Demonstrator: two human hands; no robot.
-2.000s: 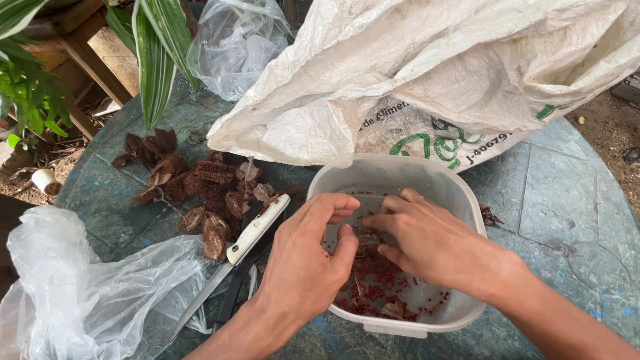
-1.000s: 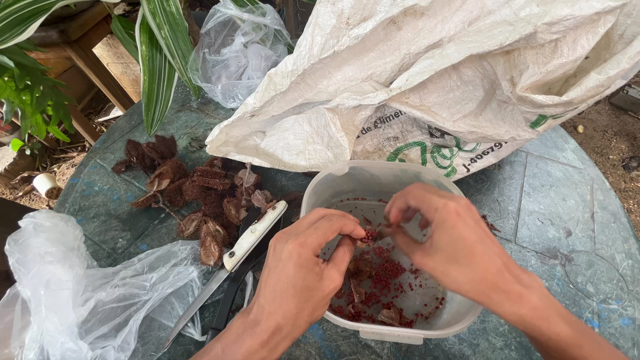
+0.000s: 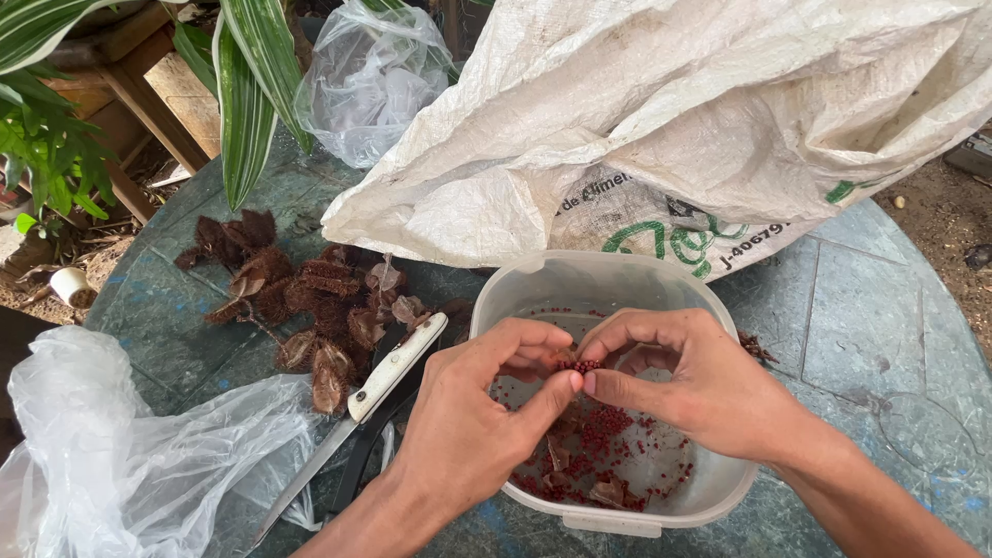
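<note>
My left hand [image 3: 496,411] and my right hand [image 3: 690,380] meet over a translucent plastic tub [image 3: 612,267]. Between their fingertips they pinch a small cluster of red seeds [image 3: 580,366], apparently part of an opened pod, mostly covered by the fingers. Loose red seeds [image 3: 604,426] and brown husk pieces [image 3: 612,491] lie on the tub's floor. Left of the tub is a heap of dry, bristly brown annatto pods [image 3: 318,291]. A knife with a white handle [image 3: 397,366] rests beside the pods, its blade pointing down-left, over a black-handled tool [image 3: 372,438].
A white woven sack [image 3: 620,147] covers the back of the round green table [image 3: 868,310]. One clear plastic bag [image 3: 155,449] lies at the front left, another [image 3: 376,81] at the back. Striped plant leaves [image 3: 244,101] hang over the table's left rear edge.
My hands, apart one second ago, have come together at the fingertips around the seed cluster. The right hand has moved left toward the left hand.
</note>
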